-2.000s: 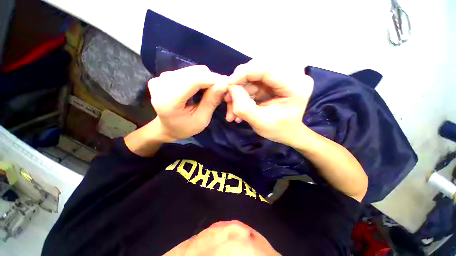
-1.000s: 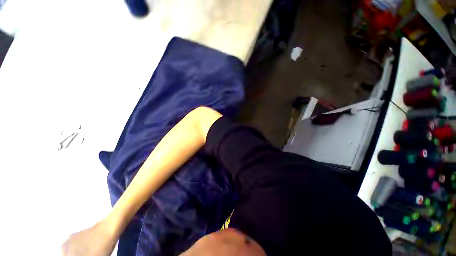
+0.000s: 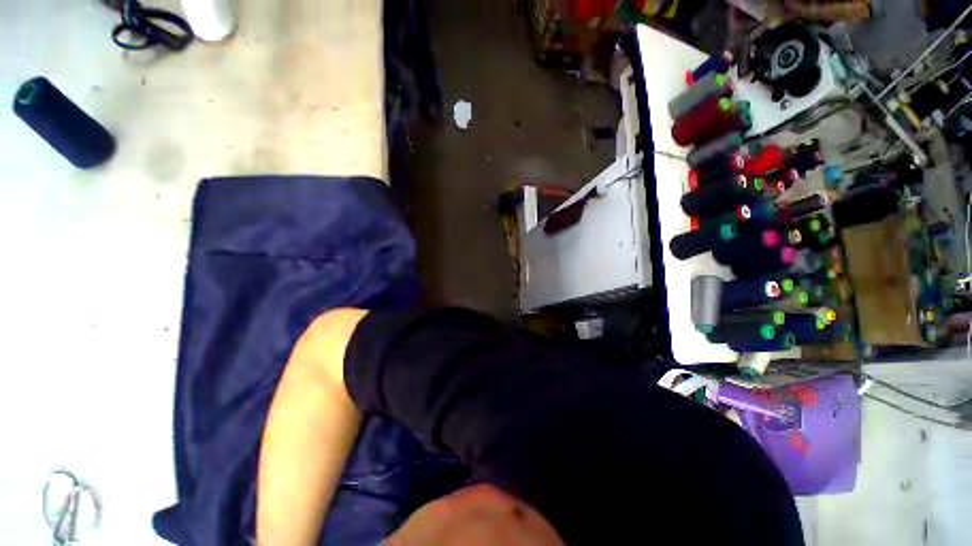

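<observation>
The navy, slightly shiny garment lies on the white table at its edge and runs down under my right forearm. My right forearm crosses it, but my right hand is cut off by the bottom edge of the picture. My left hand is out of the picture. Small silver scissors lie on the table at the lower left. I cannot see a needle or what my hands hold.
A navy thread cone lies on the table, with black-handled shears and a white cone at its far side. Across the floor gap stand many coloured thread cones, a sewing machine and a purple bag.
My view has swung to the right. Both hands, seen together at the garment two seconds ago, have left the picture. The navy cone, shears and white cone now show fully or nearly so.
</observation>
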